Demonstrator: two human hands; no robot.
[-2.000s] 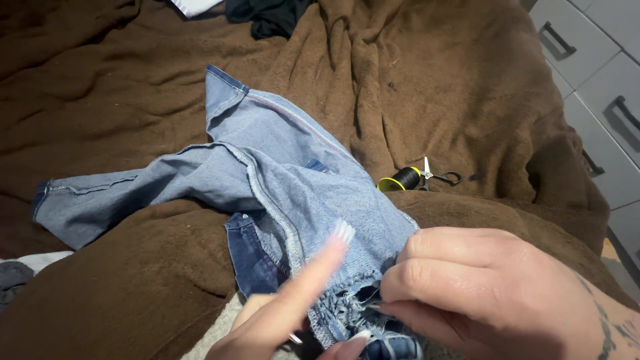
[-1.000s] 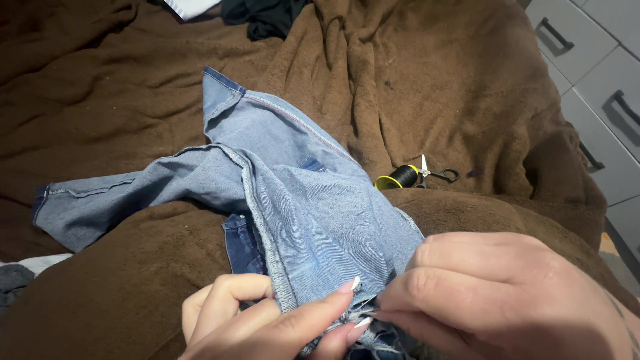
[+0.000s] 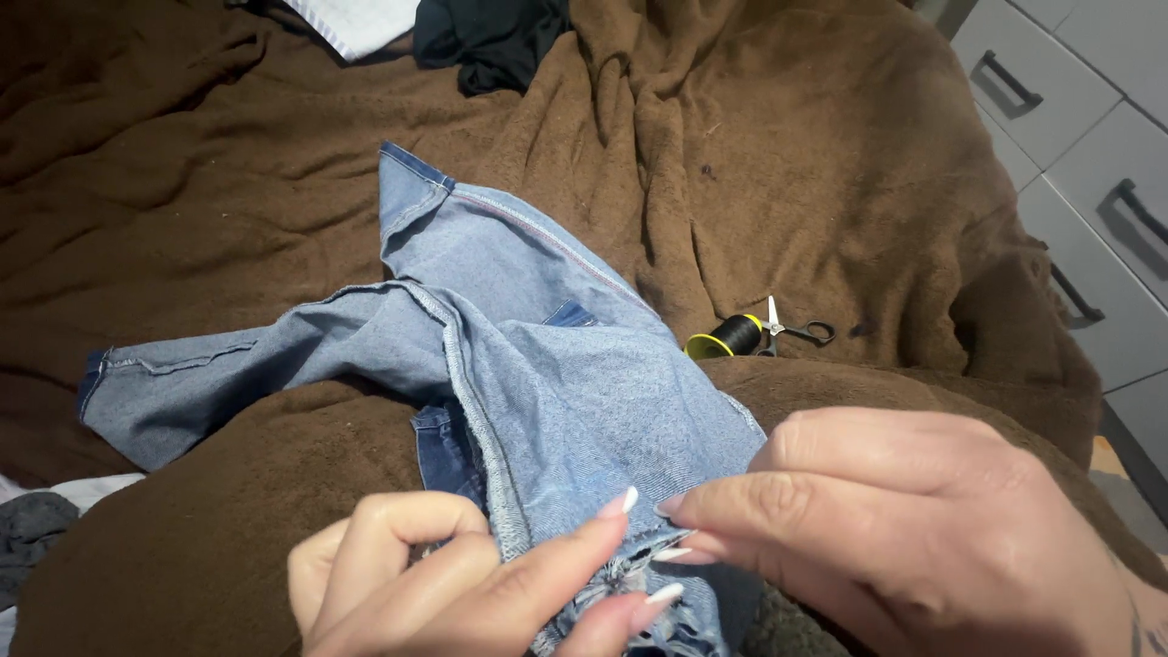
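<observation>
A blue denim garment (image 3: 584, 411), its seams showing, lies across the brown blanket and the lap. My right hand (image 3: 894, 520) pinches the edge of a frayed, torn part (image 3: 630, 570) between thumb and index finger. From the lower left, my left hand (image 3: 474, 575) rests on the denim, its index fingertip just above the frayed part and its thumb below; its other fingers curl at the thick seam. Whether a needle or thread is between the right fingertips cannot be told. Up and right of the denim lie a spool of black thread (image 3: 737, 336) and small scissors (image 3: 792, 330), blades spread.
A rumpled brown blanket (image 3: 821, 182) covers the bed-like surface and the lap. Black cloth (image 3: 493, 41) and white cloth (image 3: 360, 23) lie at the top. Grey cloth (image 3: 35, 534) is at the left edge. Drawers (image 3: 1086, 210) with dark handles stand at the right.
My left index finger was stretched upward over the denim, then came down to the frayed part. Since one second ago, its index finger and thumb have spread apart. My right hand stays at the frayed part.
</observation>
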